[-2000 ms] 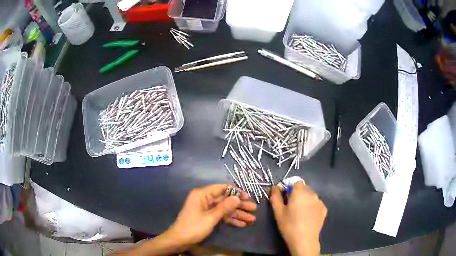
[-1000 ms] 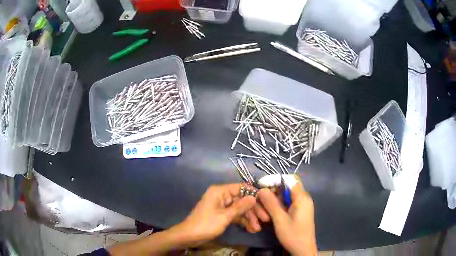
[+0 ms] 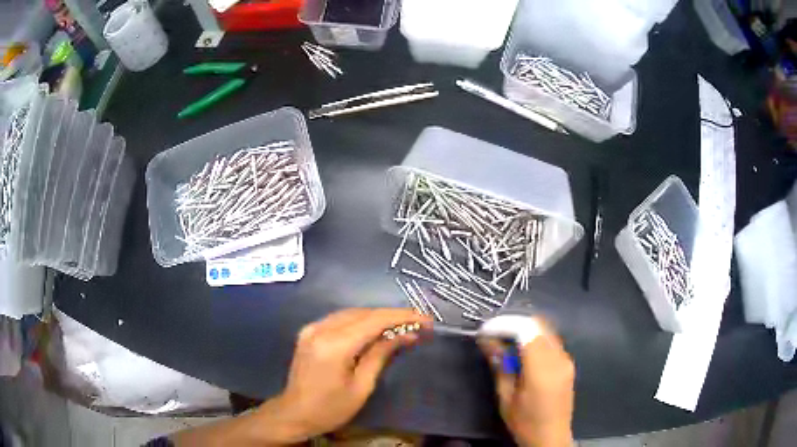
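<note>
My left hand (image 3: 336,362) holds several metal pins (image 3: 402,331), their ends showing between thumb and fingers. My right hand (image 3: 535,375) is closed around a blue hand tool (image 3: 511,360), with a white wrap (image 3: 512,327) at its thumb and fingers. A slim grey piece spans between the two hands; it is blurred, and I cannot tell which hand holds it. Just beyond the hands, the supply tub (image 3: 494,166) lies tipped with pins spilling out. The collecting tub (image 3: 306,157), heaped with pins, stands at left on the digital scale (image 3: 254,270).
Green-handled pliers (image 3: 210,98), tweezers (image 3: 376,101) and loose pins (image 3: 322,59) lie at the top. Small side tubs with pins stand upper right (image 3: 617,118) and right (image 3: 636,259). A black pen (image 3: 595,231) and paper strip (image 3: 715,209) lie right; stacked tubs (image 3: 87,192) stand far left.
My hands came together, then moved somewhat apart, with the slim grey piece now between them. My left hand has turned so its back shows more. Some spilled pins lie differently near the hands.
</note>
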